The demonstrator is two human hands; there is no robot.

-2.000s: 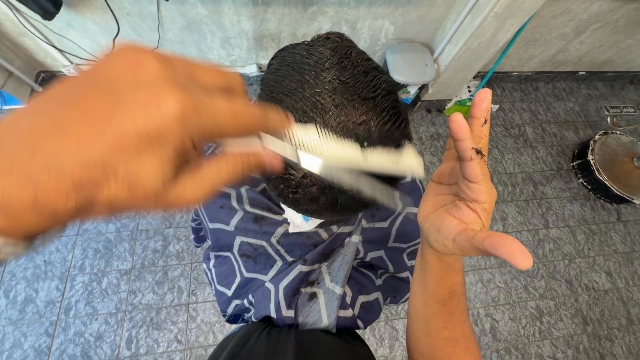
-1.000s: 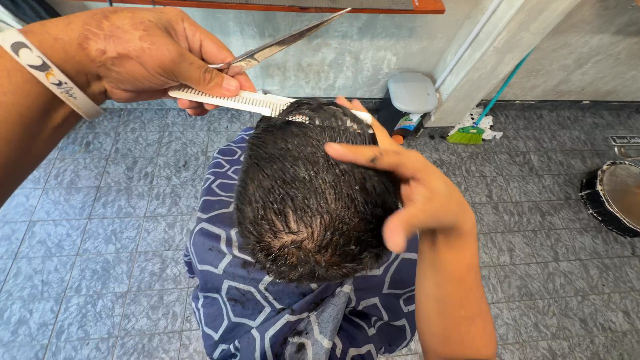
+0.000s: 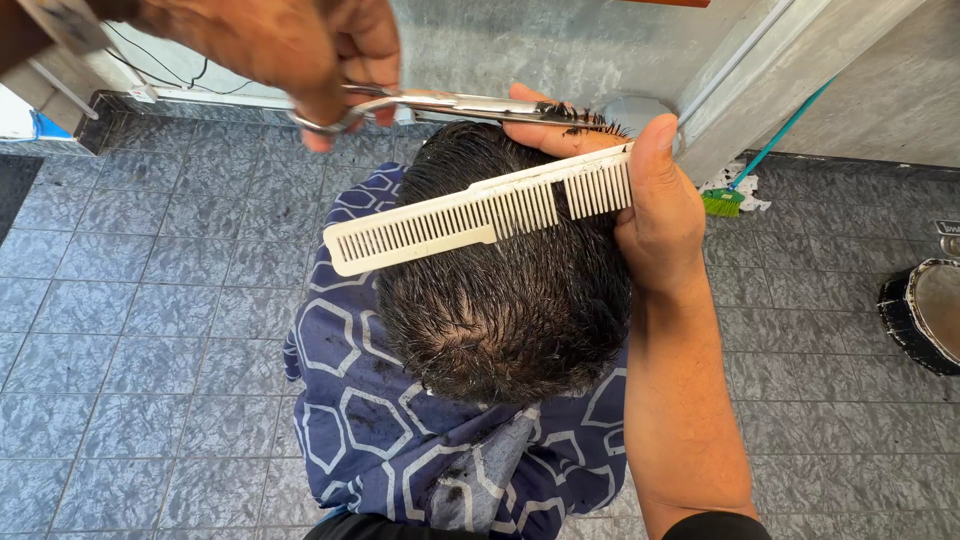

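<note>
My left hand, blurred, comes in from the upper left with its fingers in the handles of metal scissors. Their blades lie along the fingers of my right hand, where short tufts of dark hair stick up. Under my right thumb a white comb is pinned, slanting across the top of a seated person's head. The dark hair looks damp, and a lock shows through the comb's teeth. A navy cape with pale hexagons covers the person's shoulders, with hair clippings on it.
A grey wall stands beyond the head, with cables at the upper left. Partly behind my right hand is a grey lidded bin. A green broom leans by the pillar. A round black-sided object stands on the tiled floor at right.
The comb, in my left hand with the scissors one second ago, is now under my right thumb. The scissors have moved down to the hair at my right fingers.
</note>
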